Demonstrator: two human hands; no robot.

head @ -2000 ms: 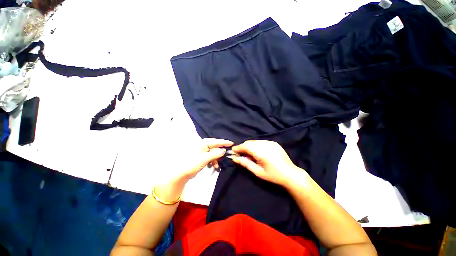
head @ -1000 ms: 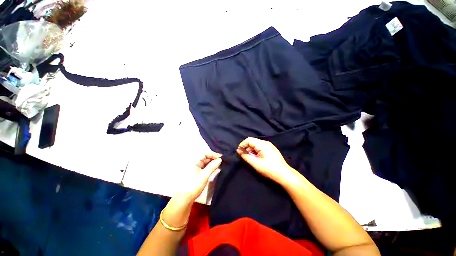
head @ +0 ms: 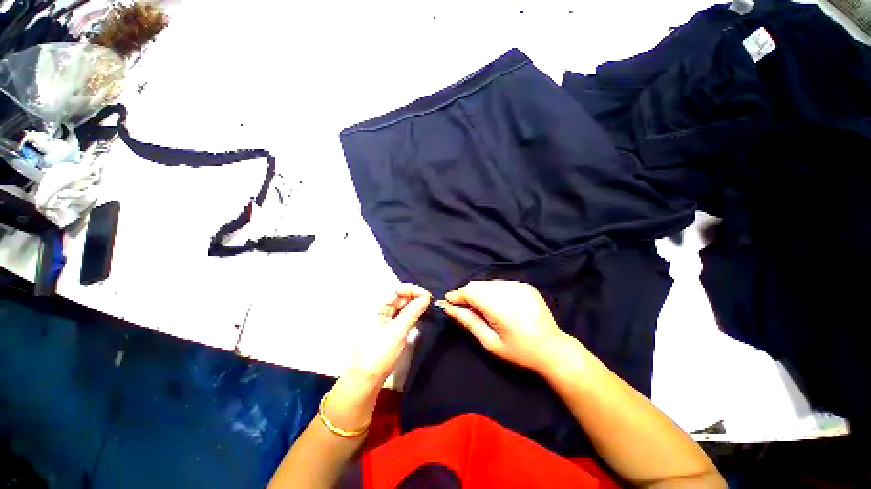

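A dark navy garment [head: 497,172] lies spread in front of me, its straight waistband edge with a pale stitch line at the far end. Its near part hangs over the table edge toward my red apron. My left hand [head: 399,323] and my right hand [head: 501,315] meet at the garment's left edge, fingertips almost touching. The left fingertips are pinched on the cloth edge. The right fingers are closed, with a tiny pale glint at their tips; I cannot tell whether it is a tool or thread.
A crumpled navy garment pile [head: 793,191] with a white label [head: 759,44] lies to the right. A black cloth strip [head: 191,156], a black phone [head: 99,243] and plastic bags [head: 62,86] lie left on the white table [head: 181,287]. Blue floor [head: 162,392] shows below.
My hands were apart a second ago; the right has moved slightly down and the fingertips are together again at the cloth edge. The garment has barely moved.
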